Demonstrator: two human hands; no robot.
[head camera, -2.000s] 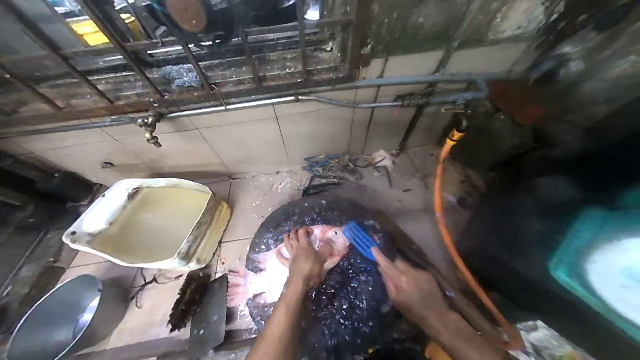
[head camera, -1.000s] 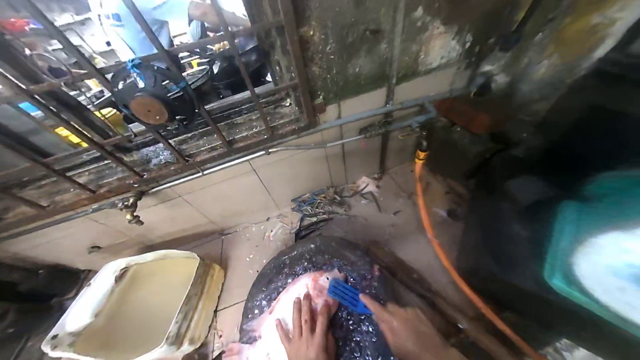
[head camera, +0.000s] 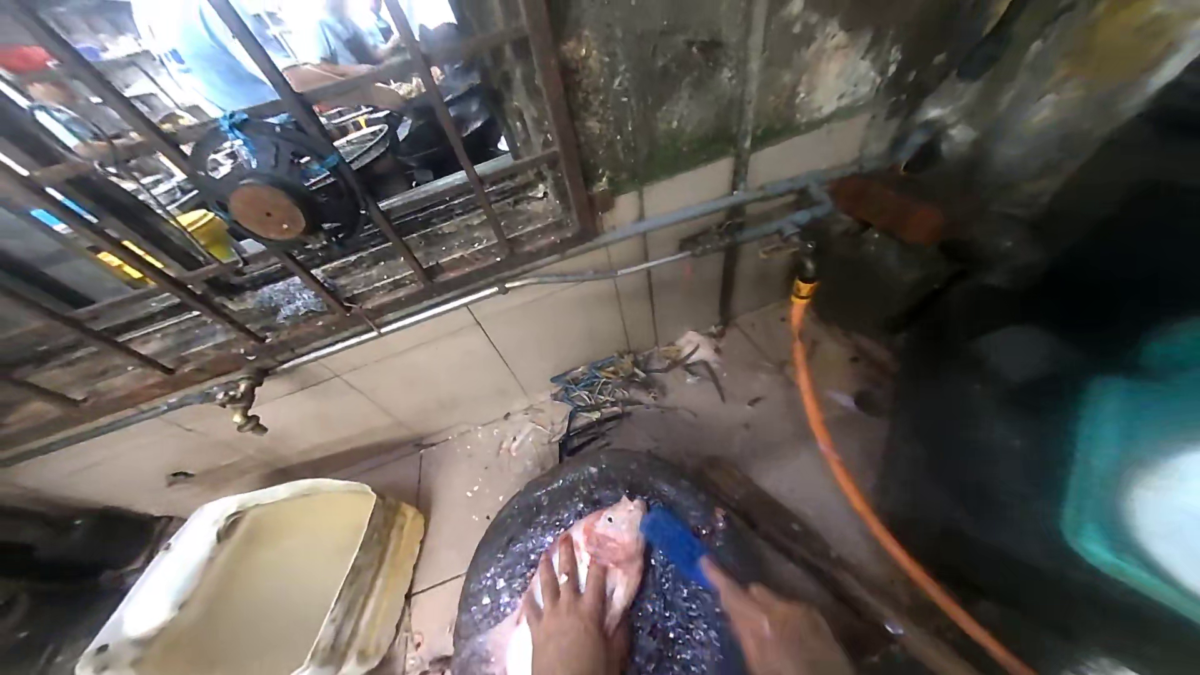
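A pinkish-white fish (head camera: 614, 534) lies on a round dark block (head camera: 600, 469) strewn with scales, its head pointing up and away. My left hand (head camera: 574, 609) presses flat on the fish's body with the fingers spread. In my right hand (head camera: 769, 614) is a blue plastic fish scaler (head camera: 673, 544), its head beside the fish's head, at the right. The scaler is blurred. The fish's tail end is partly out of the frame at the bottom.
A dirty white plastic basin (head camera: 375, 553) of cloudy water stands left. An orange hose (head camera: 825, 441) curves down at the right, near a green basket (head camera: 1087, 478). Debris (head camera: 600, 382) lies behind the block. A brass tap (head camera: 246, 403) sits under a barred window (head camera: 562, 122); people are beyond it.
The view has shifted upward toward the window and wall. My left hand stays on the fish, and my right hand keeps the blue scaler close to the fish's head.
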